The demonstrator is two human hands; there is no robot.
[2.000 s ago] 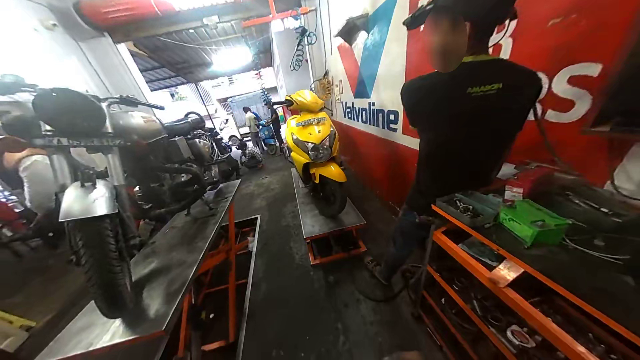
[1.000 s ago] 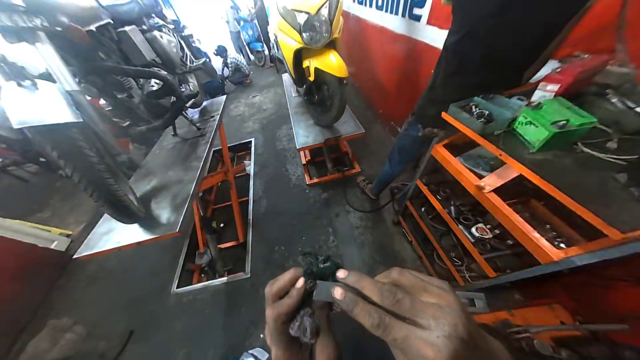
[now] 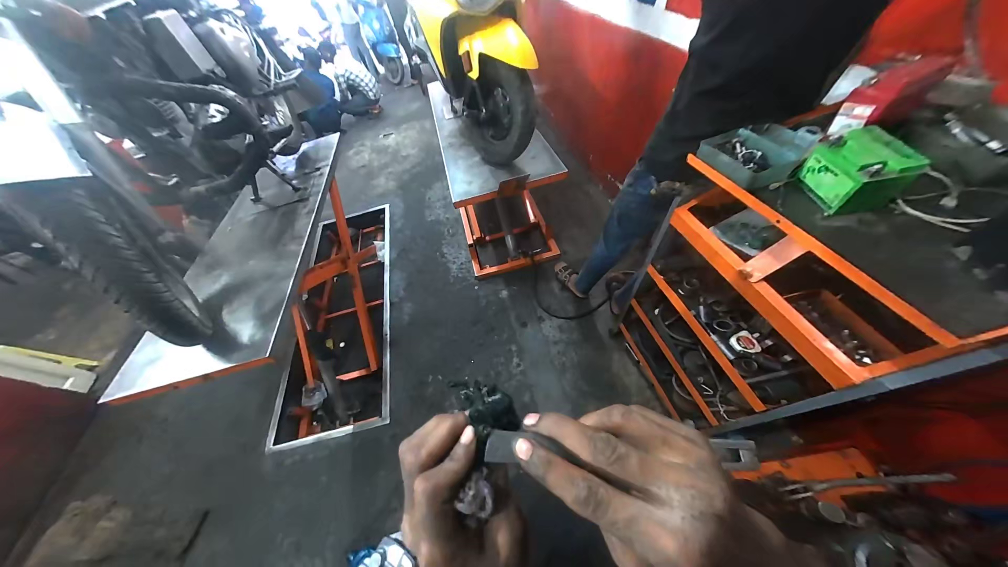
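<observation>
Low in the head view, my left hand [image 3: 441, 480] grips a small dark part [image 3: 492, 411] with a rough, dark green-black top. A crumpled translucent scrap [image 3: 475, 498], perhaps plastic, shows below that part, within the same hand. My right hand [image 3: 654, 480] pinches a flat dark grey strip [image 3: 502, 446] between thumb and fingers. The strip's end lies against or just in front of the dark part; its material cannot be told. A watch [image 3: 384, 553] is on my left wrist.
An orange tool rack [image 3: 787, 311] with loose parts stands at right, beside a green box [image 3: 862, 169] on a bench. A person's jeans leg [image 3: 622, 228] is behind it. Ahead, a yellow scooter [image 3: 500, 47] stands on a lift; a motorcycle wheel [image 3: 118, 260] rests on the left lift platform [image 3: 260, 268].
Both hands have come into view since two seconds ago, holding the dark part and the strip. The view has tilted down strongly. Between one second ago and now the grip looks much the same.
</observation>
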